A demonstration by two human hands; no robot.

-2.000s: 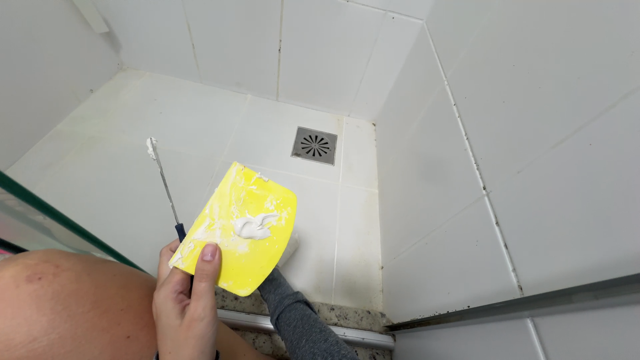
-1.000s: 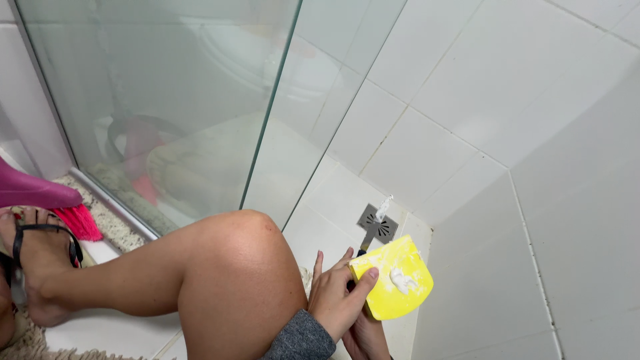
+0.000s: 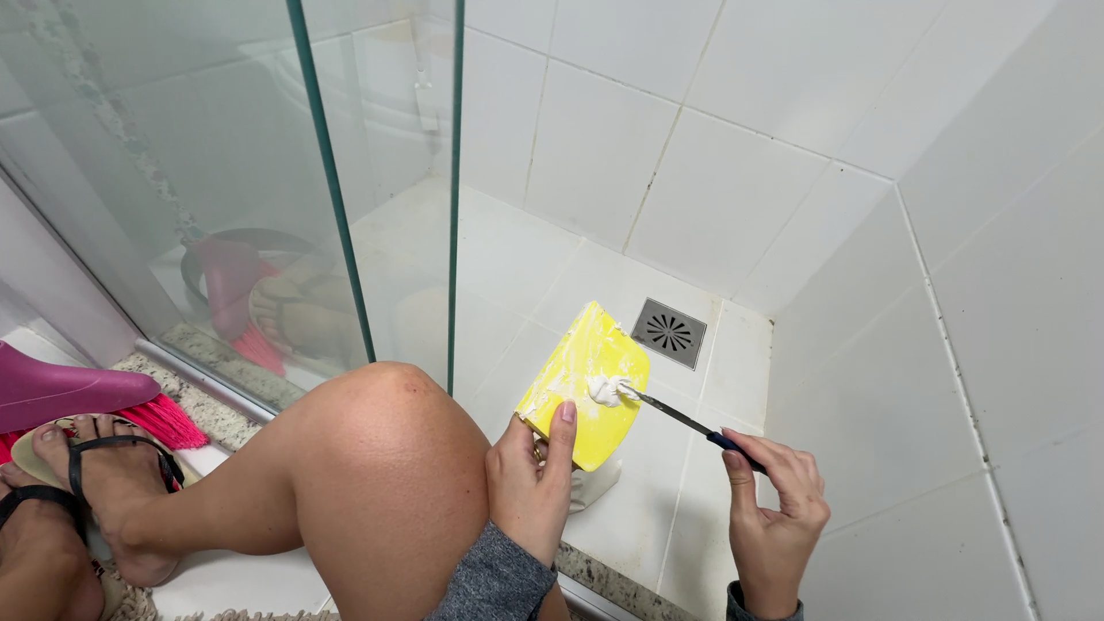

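Note:
A yellow plastic scraper (image 3: 586, 431), smeared with white paste, is in my left hand (image 3: 530, 483), its thumb lying on the near edge. A lump of white paste (image 3: 606, 390) sits on the scraper's face. My right hand (image 3: 776, 509) grips the dark blue handle of a thin metal spatula (image 3: 677, 416), whose tip touches the paste. Beyond the scraper, a square metal floor drain (image 3: 670, 334) is set in the white tiled shower floor (image 3: 517, 259).
Glass shower panels (image 3: 388, 172) stand at left. Tiled walls (image 3: 612, 138) with dark-spotted grout meet at right. A speckled stone sill (image 3: 621, 582) runs below my hands. A magenta broom (image 3: 78, 388) with pink bristles lies by the sandalled feet. A pale object partly shows under the scraper.
The spatula is now in my right hand with its tip at the paste; one second ago it stood near the drain, beside the scraper. The view has shifted considerably.

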